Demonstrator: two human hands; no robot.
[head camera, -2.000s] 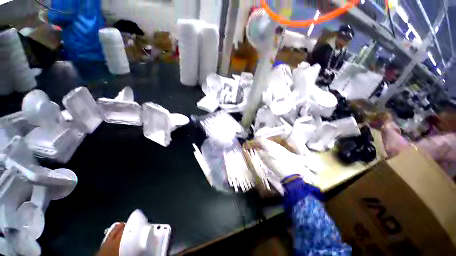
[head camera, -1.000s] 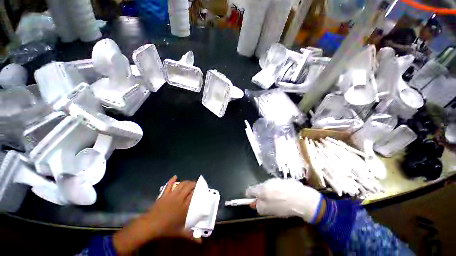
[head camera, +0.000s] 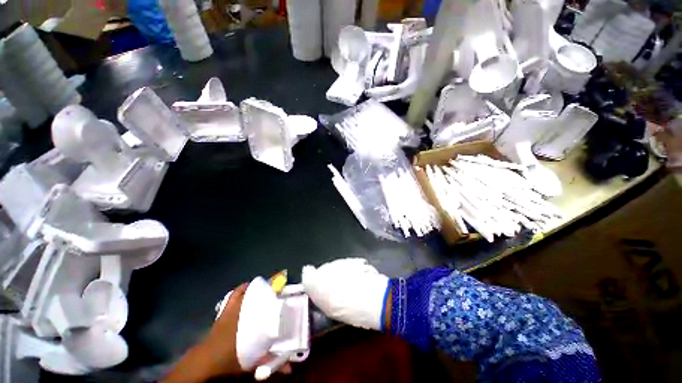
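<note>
My bare left hand (head camera: 228, 336), partly cut off by the lower edge, holds a white camera housing (head camera: 293, 325) with its round arm end facing left. A short white stick end sticks out at the housing's lower side. A yellow patch shows on a finger. My right hand (head camera: 348, 292), in a white knit glove, is closed at the housing's upper right corner. A short piece of white antenna stick (head camera: 293, 289) shows between glove and housing; the rest is hidden by the glove. A brown tray (head camera: 446, 217) of white sticks stands to the right.
White housings (head camera: 142, 239) are piled at left, with more (head camera: 493, 71) at back right around an upright post (head camera: 432, 71). A plastic bag (head camera: 374, 191) of sticks lies beside the tray. Black parts (head camera: 615, 146) and a large carton (head camera: 613, 254) are at right.
The view has swung down and towards the work. My right hand has come from the stick tray to the housing with a white stick. My left hand keeps holding the housing.
</note>
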